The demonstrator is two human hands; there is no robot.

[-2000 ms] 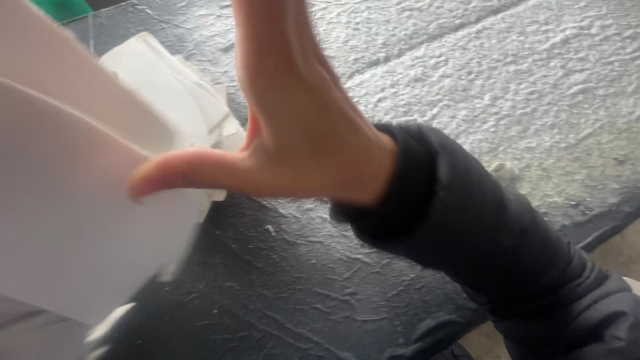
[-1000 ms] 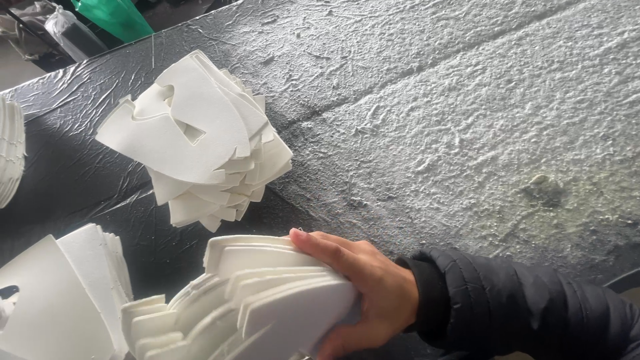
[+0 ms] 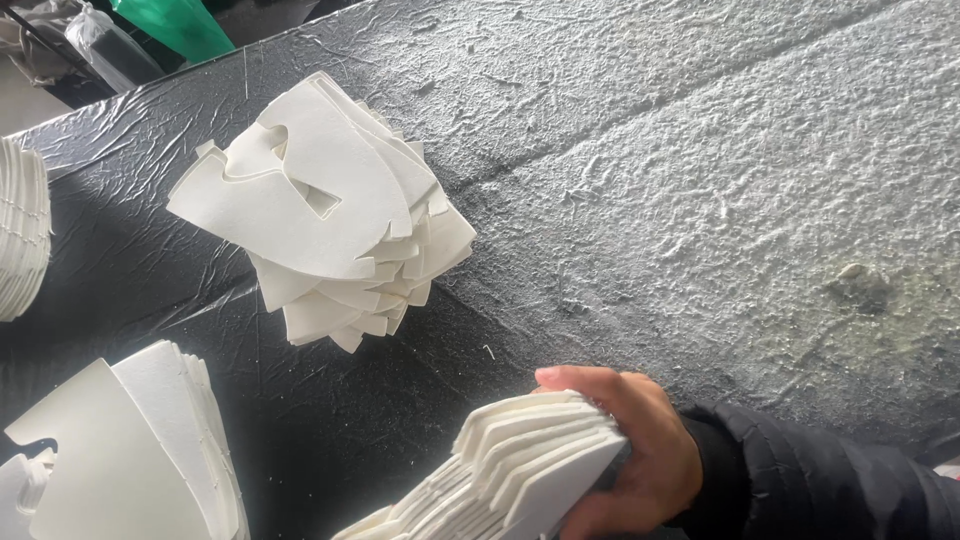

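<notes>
My right hand (image 3: 637, 450), in a dark quilted sleeve, grips one end of a thick bundle of white cut sheets (image 3: 517, 465) at the bottom of the view. The bundle's edges are fanned, and its lower end runs out of the frame. My left hand is not in sight. Up and to the left of the bundle, a loose stack of white sheets with curved sides and cut-outs (image 3: 322, 202) lies on the table. Another stack of such sheets (image 3: 127, 450) sits at the lower left.
The table (image 3: 675, 187) has a wrinkled dark covering with a rough pale layer across its right part. Part of a further white stack (image 3: 22, 225) shows at the left edge. Beyond the table's far edge are a green bag (image 3: 176, 26) and a clear plastic bag (image 3: 109, 45).
Two seconds ago the right hand was raised with its thumb spread, beside large blurred white sheets. A second ago it gripped the bundle, which has since tilted more steeply.
</notes>
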